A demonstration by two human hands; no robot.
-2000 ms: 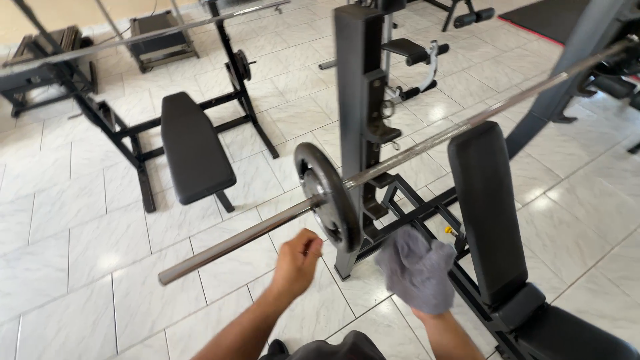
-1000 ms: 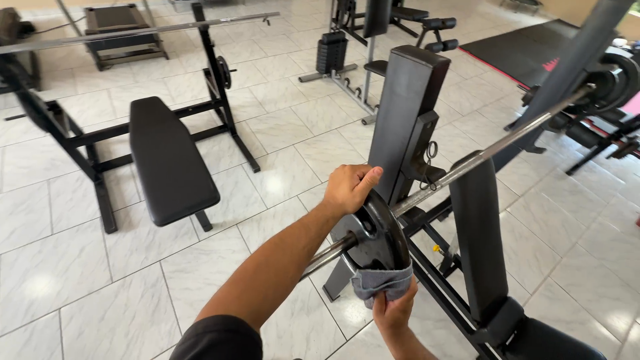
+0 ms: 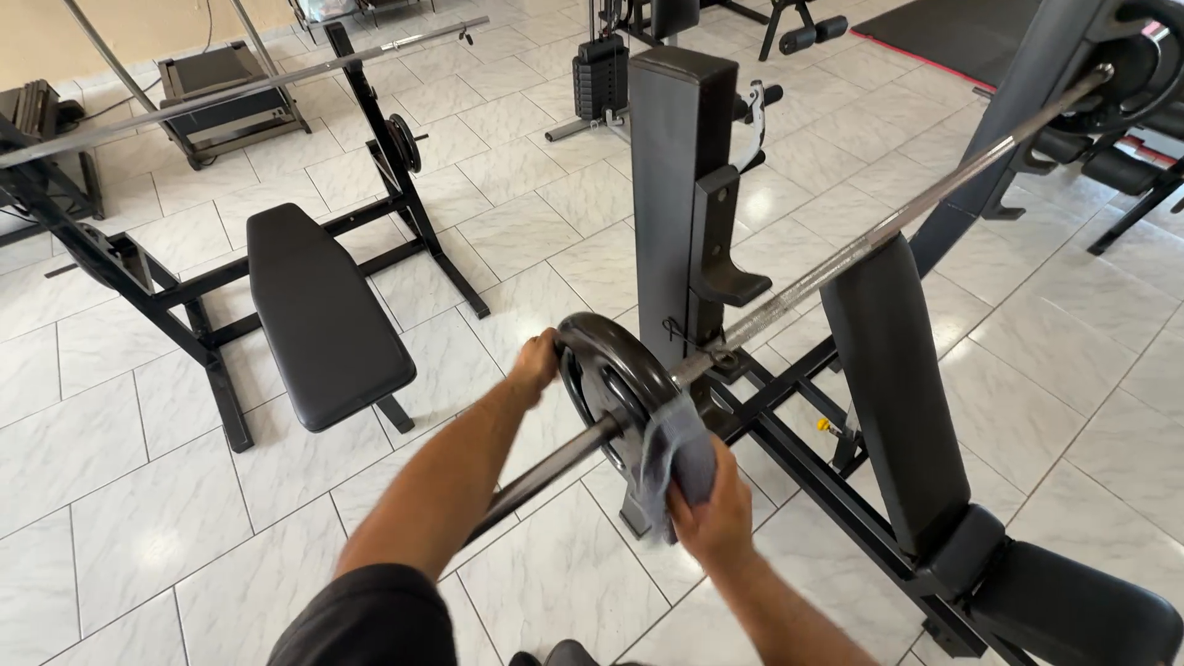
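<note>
A black weight plate with grip slots sits on the near end of a steel barbell, which runs across a black rack upright. My left hand holds the plate's left rim, its fingers partly hidden behind it. In my right hand a grey cloth is pressed on the plate's right rim. The bare bar sleeve points down and left, passing behind my left forearm.
A black inclined bench stands right of the upright. On the left are a flat bench and its rack with another barbell. Beyond stand a weight stack and a treadmill. Another plate is on the bar's far end.
Two seconds ago my left hand was off the plate; one second ago it was on the plate's top, and now it is on the left rim. The cloth has moved from the lower rim to the right rim.
</note>
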